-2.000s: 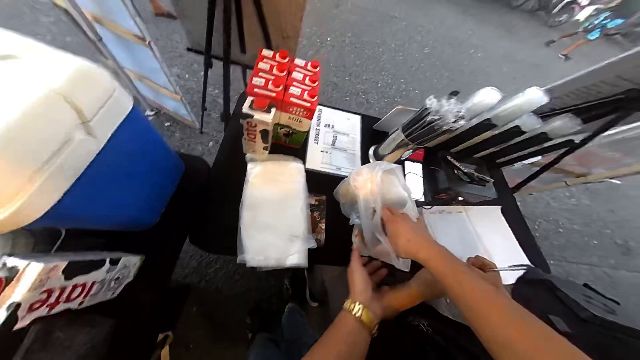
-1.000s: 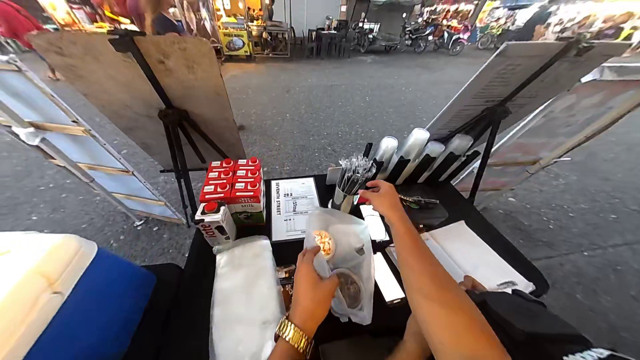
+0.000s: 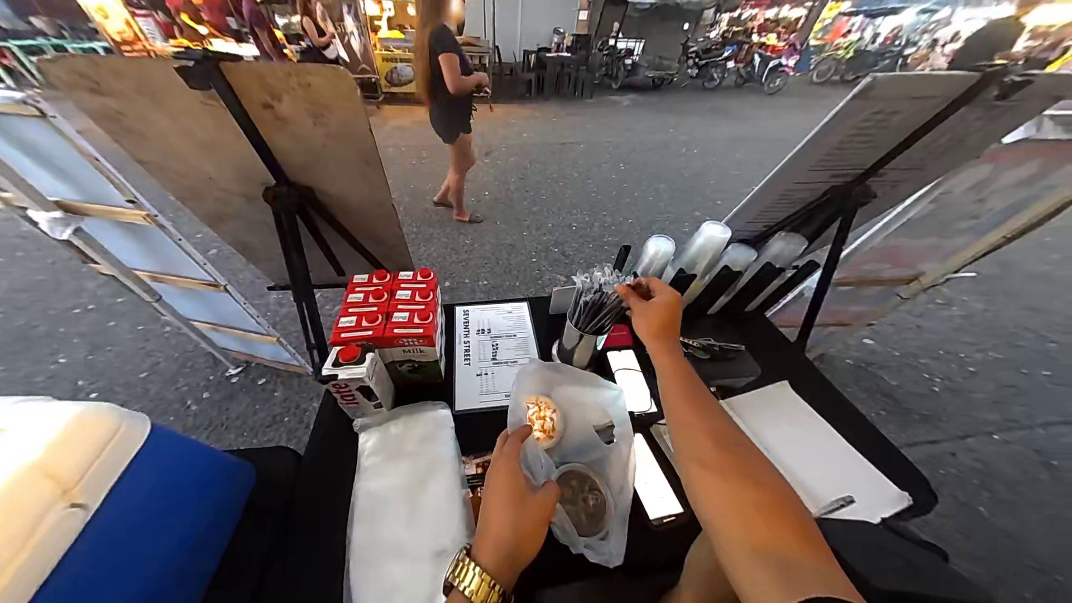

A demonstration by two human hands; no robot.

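Note:
My left hand (image 3: 515,502), with a gold watch at the wrist, grips the edge of a translucent plastic bag (image 3: 595,394). Two cups are inside the bag: one with a pale, orange-flecked top (image 3: 543,421), the other with a dark drink under its lid (image 3: 582,500). My right hand (image 3: 649,314) is at the upper right of a bundle of wrapped black straws (image 3: 596,306), its fingertips pinched at them. The straws stand in a metal cup (image 3: 576,345).
Red-topped milk cartons (image 3: 412,339), a printed menu sheet (image 3: 494,356) and stacked plastic bags (image 3: 409,502) lie left. Two phones (image 3: 630,381), an open notebook (image 3: 812,452) and sleeved clear cups (image 3: 703,251) are right. A blue cooler (image 3: 151,519) stands far left; a person (image 3: 452,92) is beyond.
Two seconds ago both my hands were at the bag; my right hand has since moved to the straws. The view has tilted up. A person has come into view beyond the table.

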